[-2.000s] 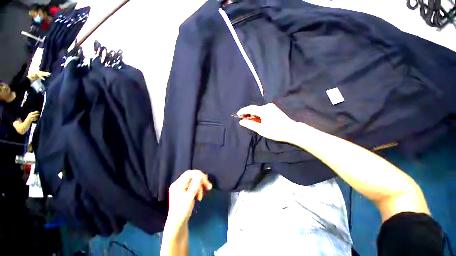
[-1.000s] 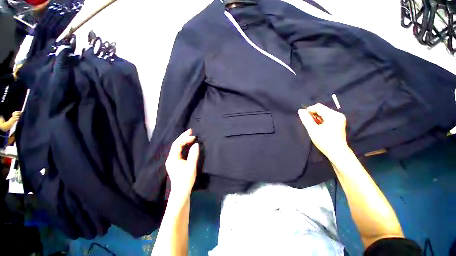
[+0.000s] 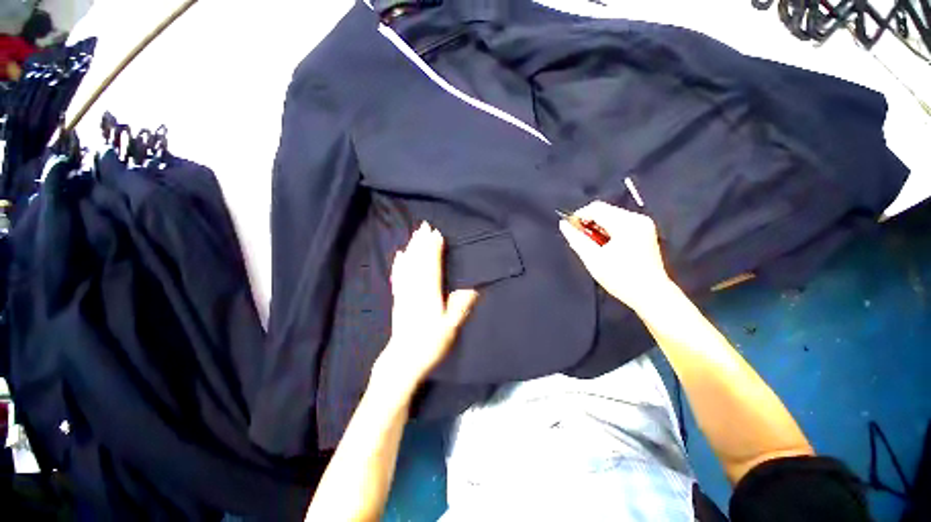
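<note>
A navy jacket (image 3: 490,336) lies spread on the white table, its hem over my lap. White edging (image 3: 464,97) runs down its collar and front. My left hand (image 3: 424,296) lies flat on the front body, fingers apart and empty, at the side end of the flap pocket (image 3: 485,261). My right hand (image 3: 623,250) is closed around red-handled thread snips (image 3: 592,230) near the front edge, tips pointing left. The dark lining (image 3: 694,153) shows on the right, with a white label (image 3: 634,192) seen nearly edge-on.
Dark jackets (image 3: 133,306) hang in a dense bunch at left, black hooks on top. A tangle of black hangers (image 3: 858,18) lies at the table's far right. The white table (image 3: 230,92) shows behind. The floor (image 3: 817,336) is blue, with a dark cord at right.
My left hand has moved from the jacket's side onto its front body beside the pocket flap. The front panel, earlier folded back, now lies flatter. The right hand keeps the snips. The view has shifted.
</note>
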